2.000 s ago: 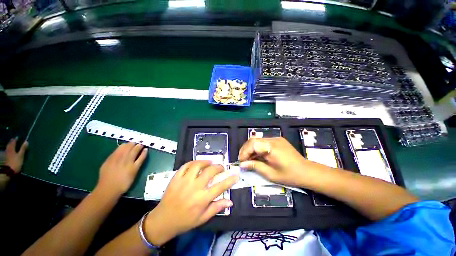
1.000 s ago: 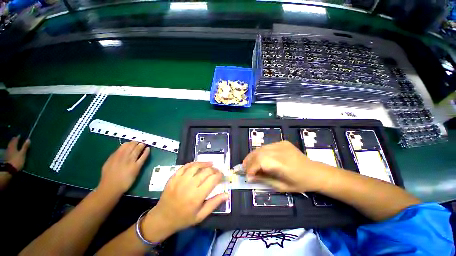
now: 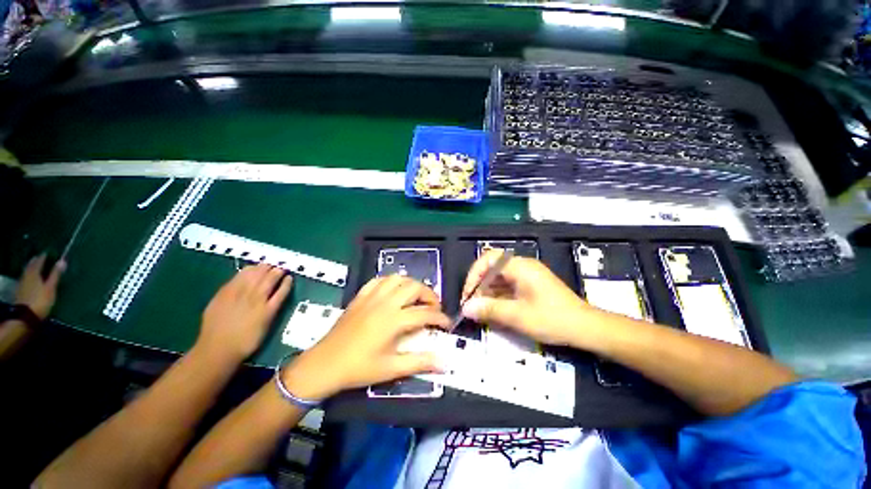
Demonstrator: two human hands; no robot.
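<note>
The black carrier tray (image 3: 745, 250) holds phone bodies side by side, one of them at the far right (image 3: 704, 291). A white adhesive sticker strip (image 3: 516, 374) with small dark marks lies slanted across the two left phone slots. My left hand (image 3: 387, 329) holds this strip, whose other end (image 3: 311, 325) shows left of the hand. My right hand (image 3: 520, 301) holds thin tweezers (image 3: 489, 279), their tip at the strip's upper edge beside my left fingertips. My hands partly cover the two left phones.
Another person's hand (image 3: 244, 310) touches a second marked strip (image 3: 263, 255) at left; a further hand (image 3: 36, 288) is at the far left. A perforated strip (image 3: 158, 250) lies nearby. A blue parts bin (image 3: 445, 196), stacked blister trays (image 3: 621, 124) and a single blister tray (image 3: 793, 215) stand behind.
The strip's right part now lies exposed and slanted down to the right across the tray. My right hand has tilted up, showing the tweezers. My left hand has moved slightly up.
</note>
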